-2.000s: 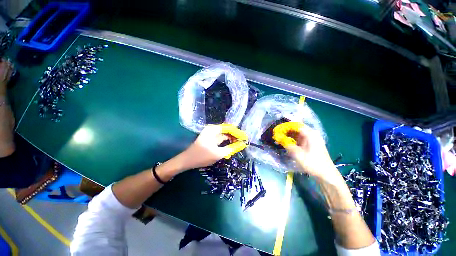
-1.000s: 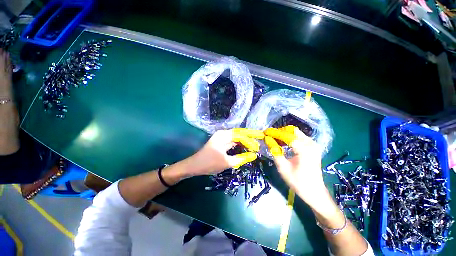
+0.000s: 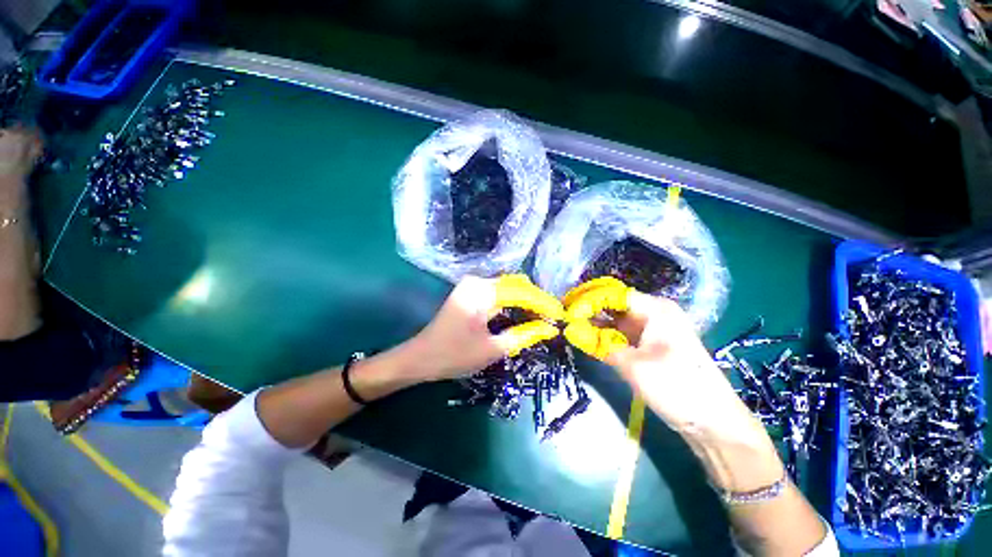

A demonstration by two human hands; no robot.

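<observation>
My left hand [image 3: 484,323] and my right hand [image 3: 634,337], with yellow finger cots, meet fingertip to fingertip over the front rim of the right bag. A tiny dark part shows between the fingertips, mostly hidden by them. The right clear bag [image 3: 696,256] and the left clear bag [image 3: 417,218] stand open with dark small parts inside. A pile of black-silver pieces [image 3: 533,392] lies on the bench just below my hands. Loose slim black-silver parts [image 3: 778,392] lie to the right of my right forearm.
A blue tray [image 3: 841,435] heaped with black-silver parts stands at the right edge. A second blue tray [image 3: 122,78] and another parts pile [image 3: 152,158] are at the upper left. A person's arm [image 3: 15,245] is at the left edge. Yellow tape [image 3: 629,468] crosses the bench.
My right hand has moved left from over the right bag to meet my left hand. Since a second ago, both hands' fingertips have closed together around the small part.
</observation>
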